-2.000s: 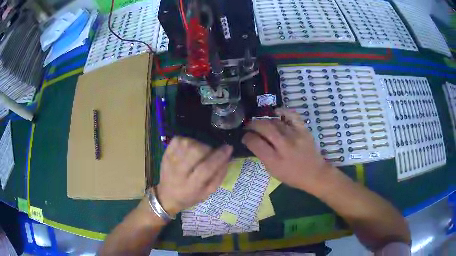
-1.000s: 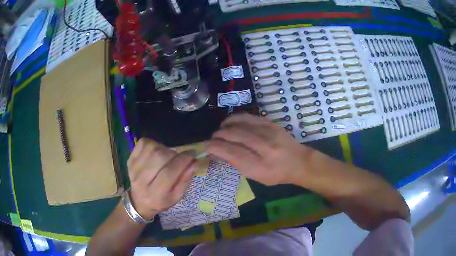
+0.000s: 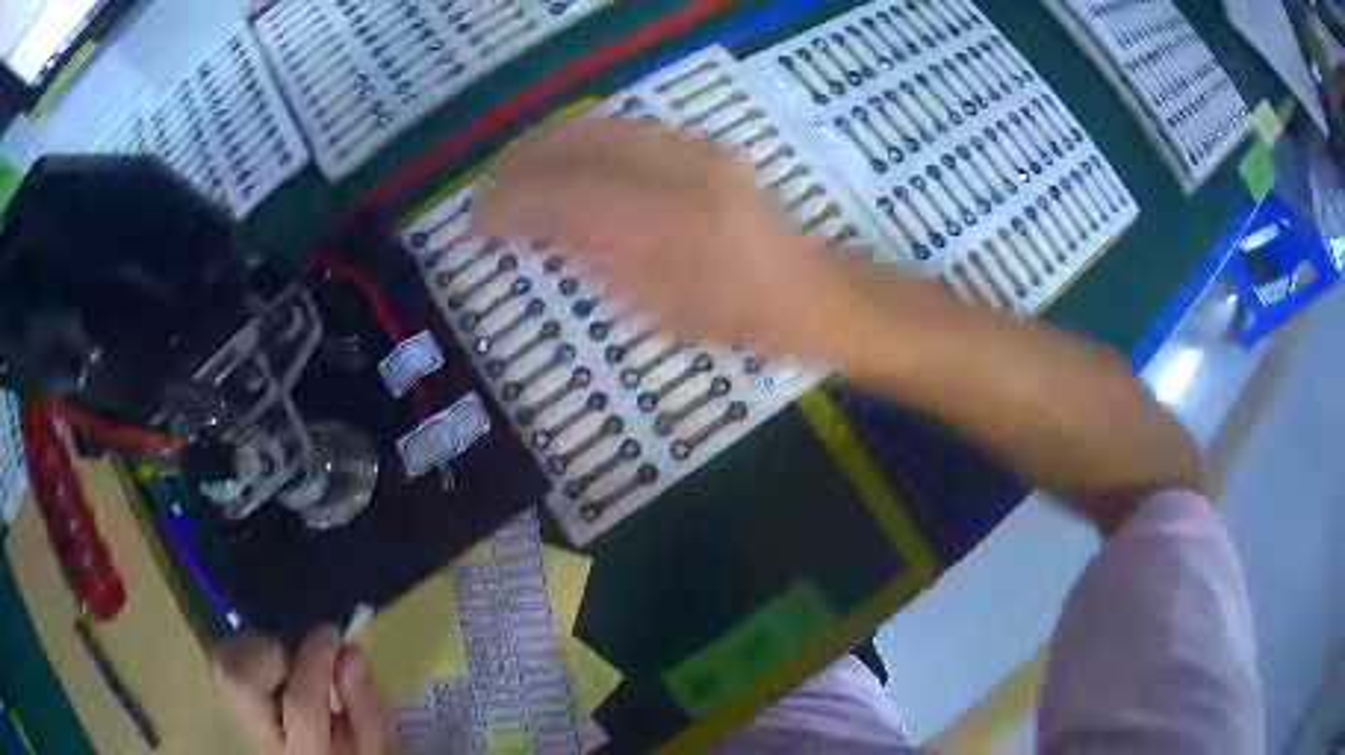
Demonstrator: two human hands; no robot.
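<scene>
My left hand [image 3: 303, 696] is at the bottom left, cut off by the lower edge, with a small white piece [image 3: 356, 623] pinched at its fingertips. My right hand [image 3: 649, 229] is motion-blurred over the white parts tray [image 3: 568, 513], which holds rows of small rods with dark ring ends. Its fingertips are over the tray's upper left part; whether they hold anything cannot be told. The black-based fixture [image 3: 266, 561] with a metal linkage and a clear round disc [image 3: 336, 479] stands left of the tray. Label sheets [image 3: 509, 634] lie on yellow backing paper [image 3: 398, 649] near my left hand.
A second parts tray [image 3: 966, 148] lies right of the first, with more trays at the back. A coiled red hose [image 3: 67, 516], purple pen [image 3: 196, 561] and cardboard sheet [image 3: 37, 620] with a dark rod [image 3: 115, 686] are at the left. The bench edge curves across the lower right.
The view has turned right, so the fixture shows farther left. My hands have parted: the right one has moved from beside the left to over the parts tray, and the left stays near the labels.
</scene>
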